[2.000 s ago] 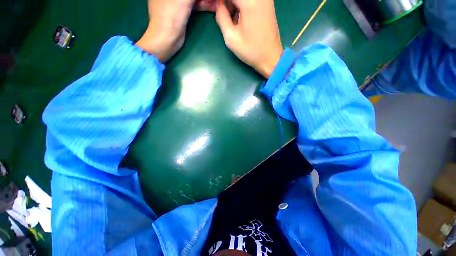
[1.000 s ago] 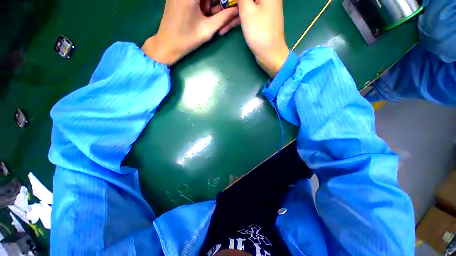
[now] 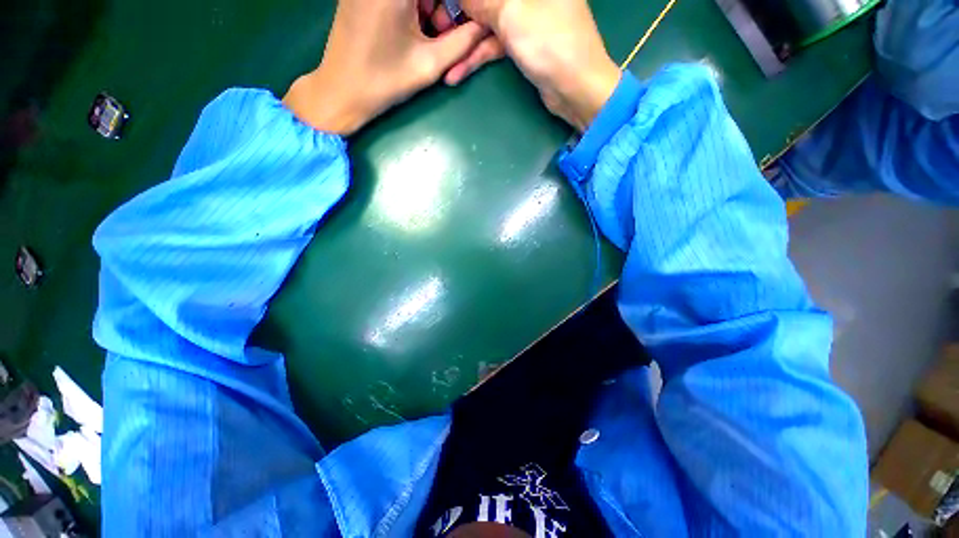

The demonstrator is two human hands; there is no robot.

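My left hand (image 3: 389, 53) and my right hand (image 3: 547, 47) meet at the top edge of the picture, cut off in part. Between their fingertips they hold a small electronic unit (image 3: 453, 9), of which only a small dark and bluish-silver piece shows; the fingers hide the rest. Two similar dark units with silver glints lie singly on the green mat (image 3: 315, 368) at the left, one at the upper left (image 3: 107, 116) and one lower down (image 3: 28, 267). A blue strap (image 3: 610, 116) with a thin cord is on my right wrist.
A thin yellow stick (image 3: 648, 34) lies right of my hands. A silver cylinder with a green rim (image 3: 825, 16) is at the upper right. White scraps (image 3: 74, 420) lie at lower left. A person's blue sleeve (image 3: 883, 147) is at right, with cardboard boxes (image 3: 915, 462) below.
Since one second ago, the yellow glint between my fingers is gone from sight and a bluish-silver piece shows. My right hand is tilted more over the unit. The view has shifted slightly.
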